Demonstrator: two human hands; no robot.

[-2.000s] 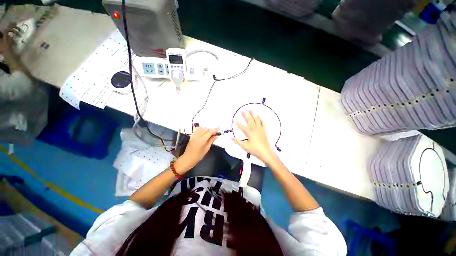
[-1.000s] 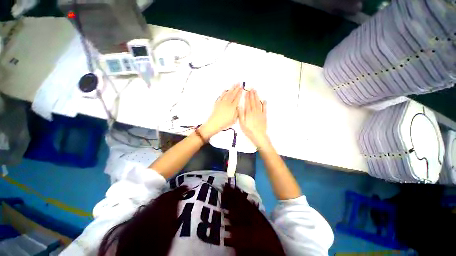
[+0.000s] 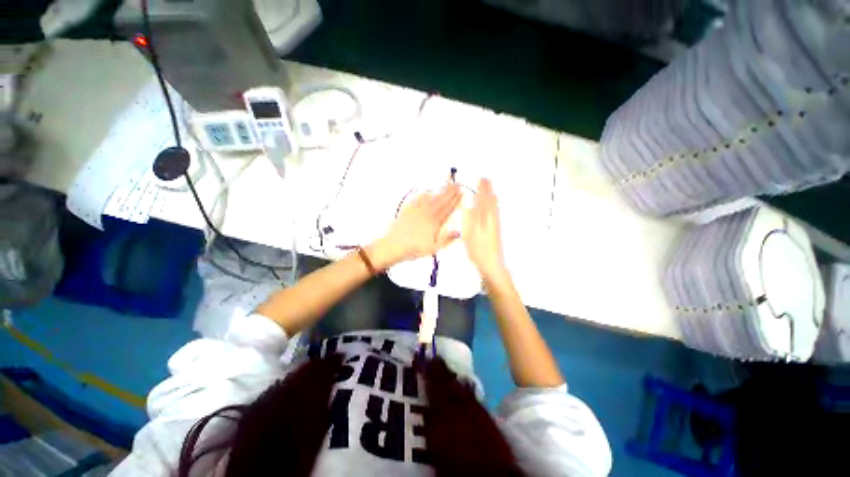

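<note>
A white wired panel (image 3: 407, 271) lies at the bench's near edge and blends into the white surface. Its dark wire loop is partly hidden by my hands. A small black connector (image 3: 453, 174) shows just beyond my fingertips. My left hand (image 3: 421, 224) lies over the panel's left part, fingers extended and pointing forward. My right hand (image 3: 482, 233) is on the right part, its edge turned down. Neither hand holds anything that I can see. A white strip with a dark wire (image 3: 433, 270) runs from the panel's near edge toward my lap.
A loose lead (image 3: 347, 177) lies left of the panel. Further left are a power meter (image 3: 267, 110), a power strip (image 3: 224, 133), a black-faced round unit (image 3: 171, 164), paper sheets (image 3: 112, 158) and a grey box (image 3: 210, 56). Panel stacks (image 3: 727, 121) stand at right; a dark conveyor runs behind.
My left hand has left the dark wire end at the panel's left and moved onto the panel beside my right hand. Since a second ago, my hands have spread slightly apart. The camera view has shifted.
</note>
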